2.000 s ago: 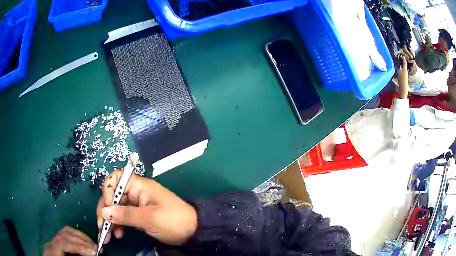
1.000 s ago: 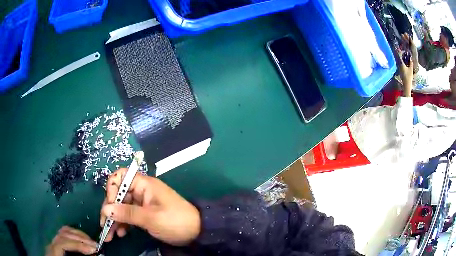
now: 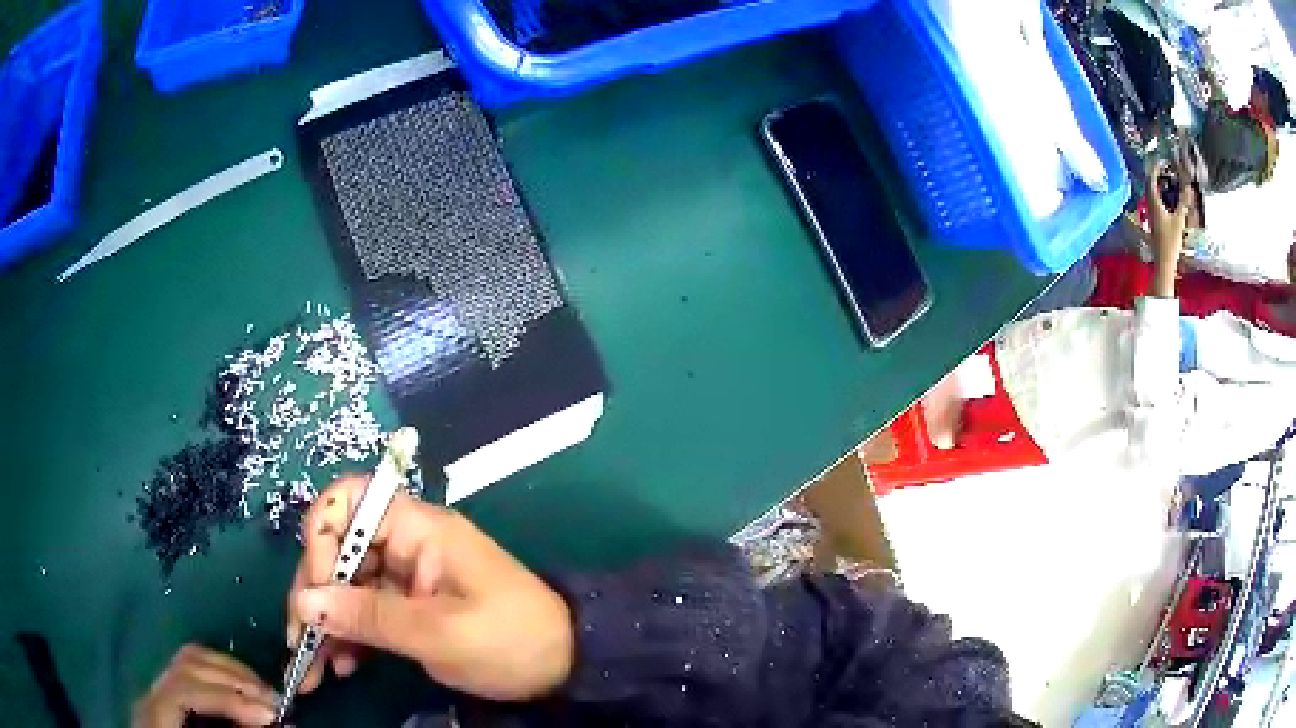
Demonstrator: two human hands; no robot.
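Note:
My right hand [image 3: 441, 590] holds silver tweezers [image 3: 346, 555] like a pen, pale rear end up, tips down at the fingertips of my left hand. My left hand [image 3: 206, 688] is cut off by the lower edge; its fingers are bent close to the tweezer tips, and what they hold cannot be made out. Above the hands lie a scattered heap of tiny white pieces [image 3: 306, 405] and, touching it, a heap of tiny black pieces [image 3: 188, 498]. A black sheet of small parts [image 3: 441, 242] lies beside the white heap.
A white flat blade [image 3: 174, 211] lies upper left, near small blue bins [image 3: 213, 54]. A large blue basket [image 3: 640, 64], a second blue basket [image 3: 981, 199] and a smartphone [image 3: 849, 223] are beyond. A black strip [image 3: 47, 680] lies lower left. Another person [image 3: 1087, 377] sits at right by red crates.
Both hands keep nearly the same place and pose; the tweezers' rear end has shifted slightly right. The other person's hand at the right has moved.

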